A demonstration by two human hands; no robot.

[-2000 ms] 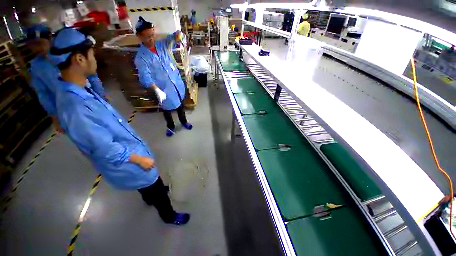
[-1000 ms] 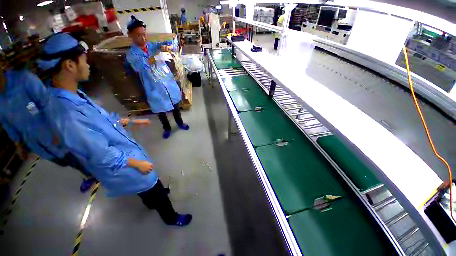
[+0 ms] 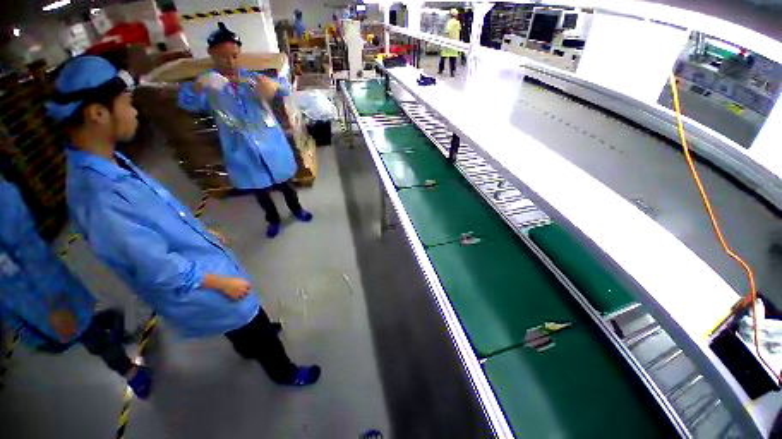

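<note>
Neither of my hands is in the picture. Nearest in front of me is the assembly line with flat green boards that have small central fittings. Silver rollers run beside the boards. A person in a blue coat stands farther off with both hands raised at chest height. Thin pale loops show between those hands, too blurred to count. Thin pale strands also show faintly on the floor.
Another person in blue stands close on the left, with a third at the left edge. An orange cord hangs over the line at right. Wrapped brown cartons stand behind. Yellow-and-black tape marks the floor.
The far person has raised both hands and spread them apart with the pale loops. The person at the left edge has shifted outward and lower. The whole view has turned slightly to the right.
</note>
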